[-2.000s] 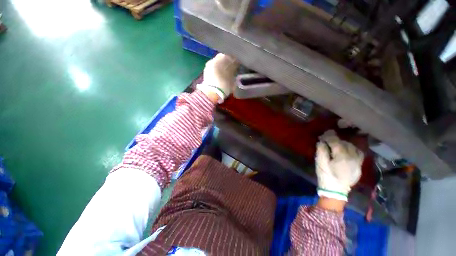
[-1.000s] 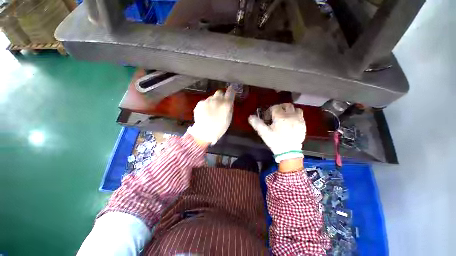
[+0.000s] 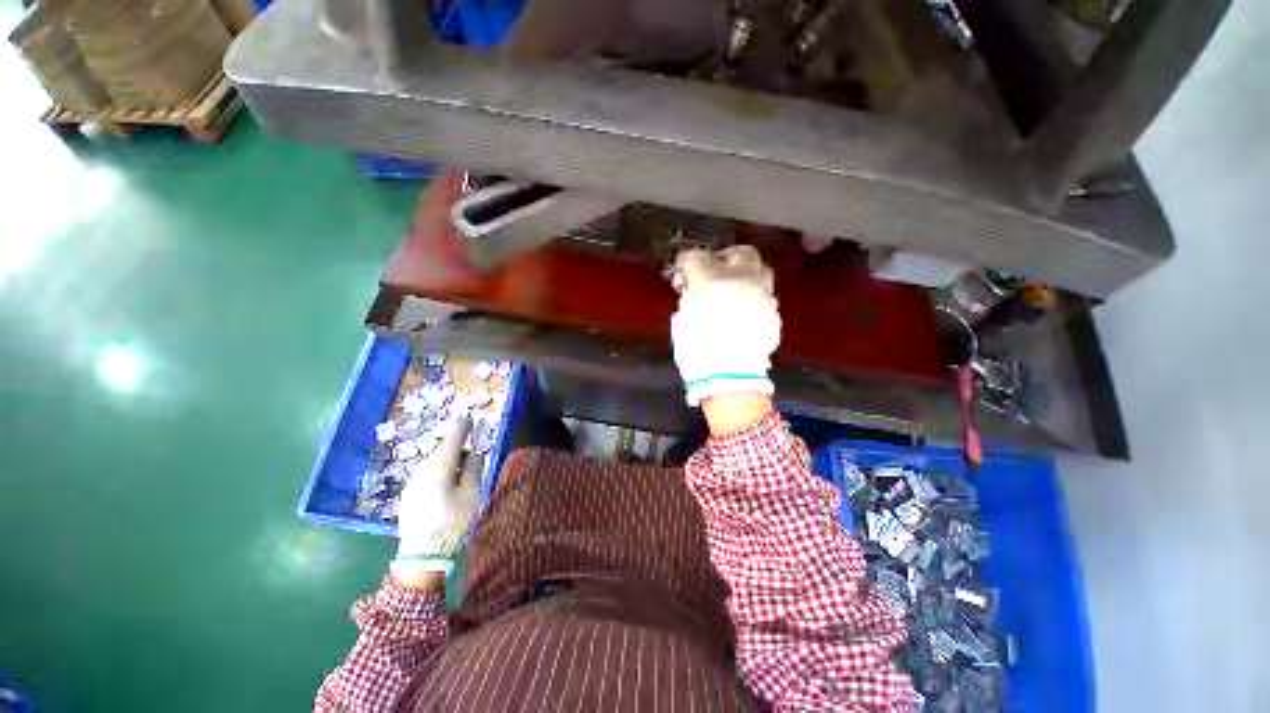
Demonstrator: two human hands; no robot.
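Observation:
My right hand, in a white knit glove, reaches over the red work surface to the fixture under the crossbar. Its fingertips are at the fixture; whether they hold a part is too small to tell. My left hand, also gloved, is over the right side of the left-hand blue bin, which holds bright flat parts over brown cardboard. Its fingers point forward; whether it holds a part cannot be told. The right-hand blue bin holds darker jumbled metal parts.
The thick grey crossbar spans above the table. A slotted clamp bar is left of the fixture. A red-handled tool and metal clutter lie at the table's right end. A wooden pallet with goods stands at the far left.
My left hand has moved back from the fixture to the left-hand bin. My right hand has moved left and forward to the fixture. The view has shifted slightly.

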